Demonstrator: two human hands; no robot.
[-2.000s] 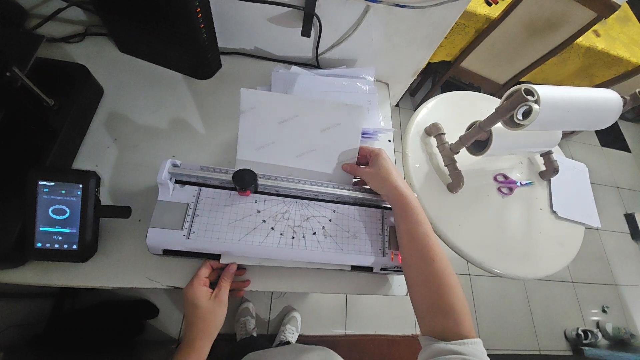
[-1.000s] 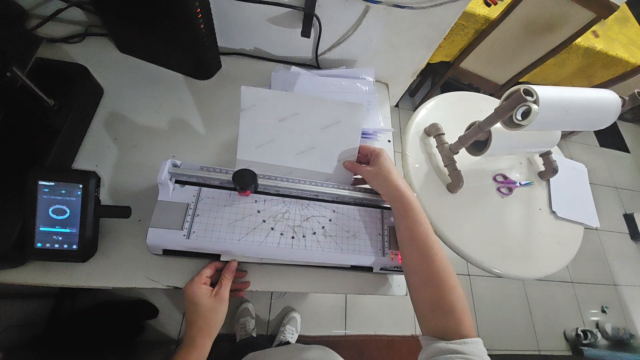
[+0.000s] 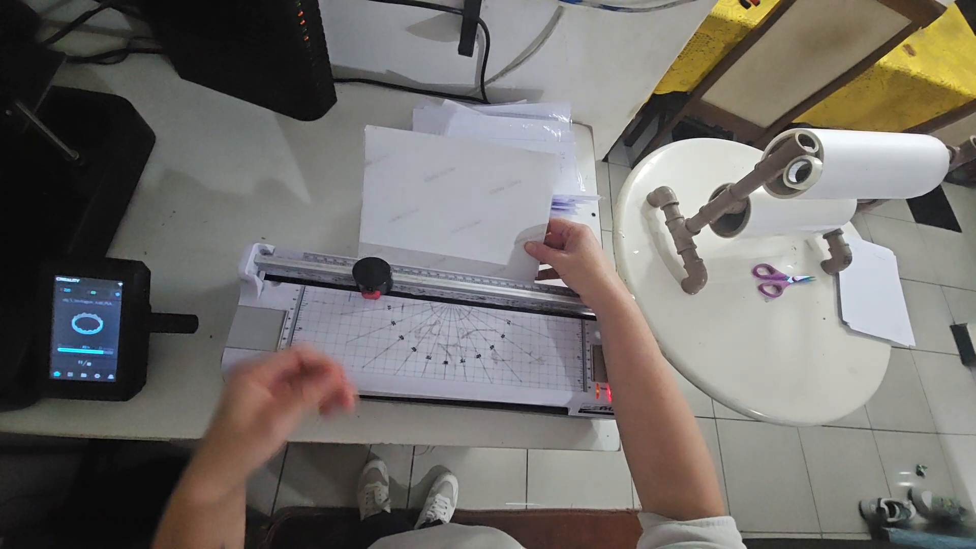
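Note:
A white paper trimmer [image 3: 473, 351] with a printed grid lies along the front of the table. Its black round cutter knob [image 3: 372, 275] with a red part sits toward the left of the metal rail [image 3: 473, 290]. Behind the rail is a white sheet [image 3: 457, 198] with faint printed marks, its near edge at the rail. My right hand [image 3: 568, 255] pinches the sheet's near right corner between thumb and fingers. My left hand [image 3: 290, 389], blurred, is over the trimmer's front left part; no object shows in it, and its exact finger pose is unclear.
More papers [image 3: 526, 122] lie behind the sheet. At left are a lit touchscreen [image 3: 86, 328] and black equipment. A black device [image 3: 252, 53] and cables stand at the back. On the right, a round white table [image 3: 732, 343] bears purple-handled scissors [image 3: 772, 280], a pipe stand with paper rolls [image 3: 877, 164], and stacked sheets [image 3: 873, 293].
My left hand has risen from the trimmer's front edge and moved left and further over the trimmer. My right hand stays at the sheet's corner, and the cutter knob has not plainly moved.

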